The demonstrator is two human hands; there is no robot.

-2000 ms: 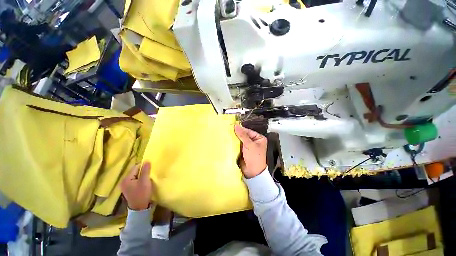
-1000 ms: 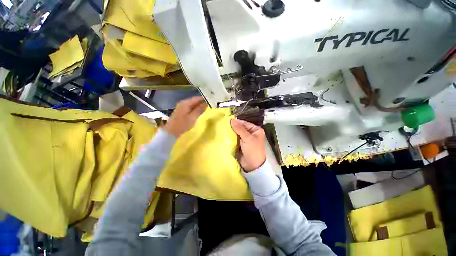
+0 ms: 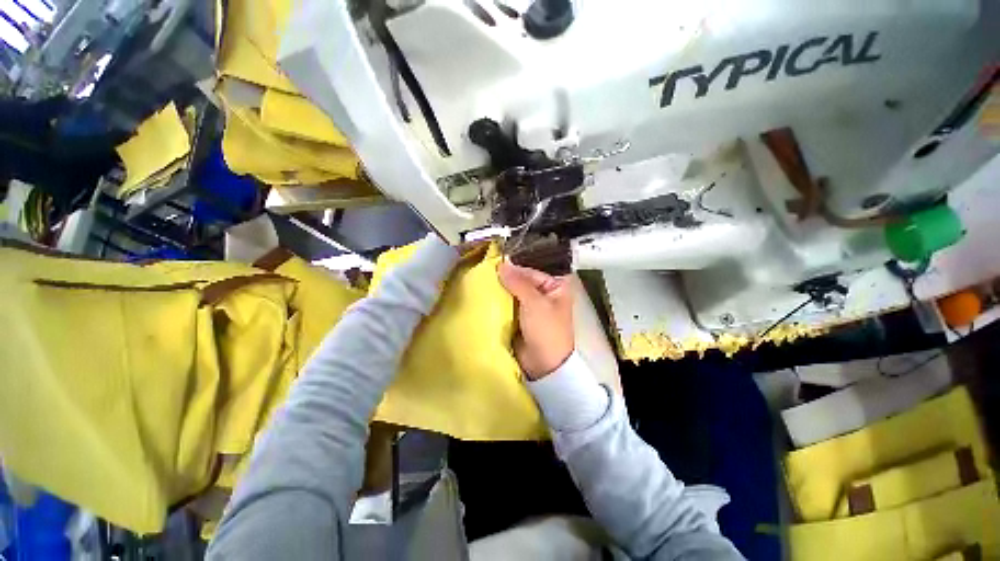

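A yellow panel hangs below the needle area of the white sewing machine, with its upper corner at the presser foot. My right hand pinches the panel's right edge between thumb and fingers just below the needle area. My left arm reaches across the panel's left part. Its grey sleeve ends at the machine head's lower edge, and my left hand is hidden there. Whether it holds the panel cannot be seen.
A draped pile of yellow pieces is at left, and a second yellow stack stands above it. Yellow pieces with brown bands lie at lower right. A green cylinder is on the machine's right. Ragged yellow bits line the table edge.
My left hand has moved from the panel's lower left corner up to its top, then behind the machine head. The panel's left side has been drawn up and in. My right hand still pinches the edge.
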